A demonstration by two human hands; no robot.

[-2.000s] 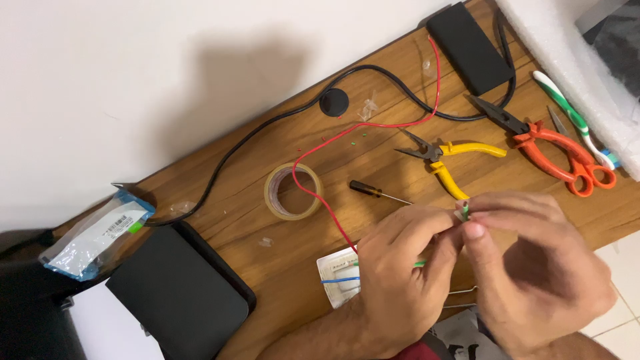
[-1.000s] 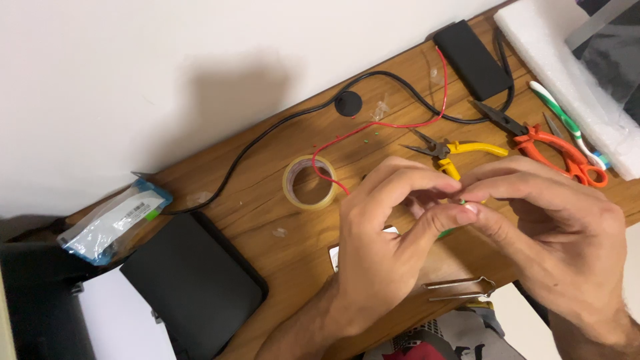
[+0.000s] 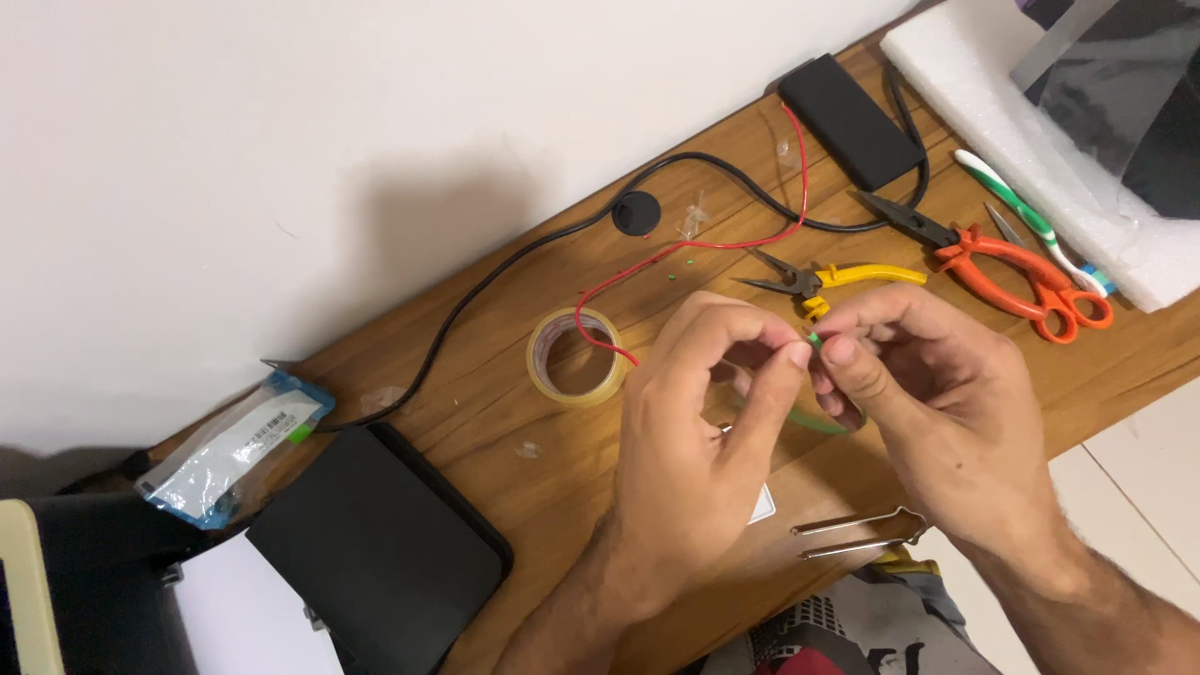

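Thumb and fingertips of my left hand (image 3: 717,422) pinch near the end of a thin green wire (image 3: 816,339). My right hand (image 3: 923,403) grips the same small green piece from the other side, the fingertips of both hands almost touching. A blurred green length (image 3: 816,422) curves below between the hands. A red wire (image 3: 694,246) runs over the wooden desk and passes out of sight behind my left hand. Yellow-handled long-nose pliers (image 3: 867,274) lie just above my fingertips. Under my left hand a white-edged object (image 3: 764,506) is mostly hidden.
Orange-handled pliers (image 3: 994,272), orange scissors (image 3: 1069,305) and a toothbrush (image 3: 1017,206) lie right, beside white foam (image 3: 994,103). A tape roll (image 3: 575,356), black cable (image 3: 487,281), black box (image 3: 848,122), plastic packet (image 3: 239,450), black case (image 3: 380,553) and metal tweezers-like tool (image 3: 858,539) are around.
Both hands have risen slightly and the fingertips have shifted in front of the yellow pliers. The white item under my left hand, with a blue wire two seconds ago, is now mostly covered.
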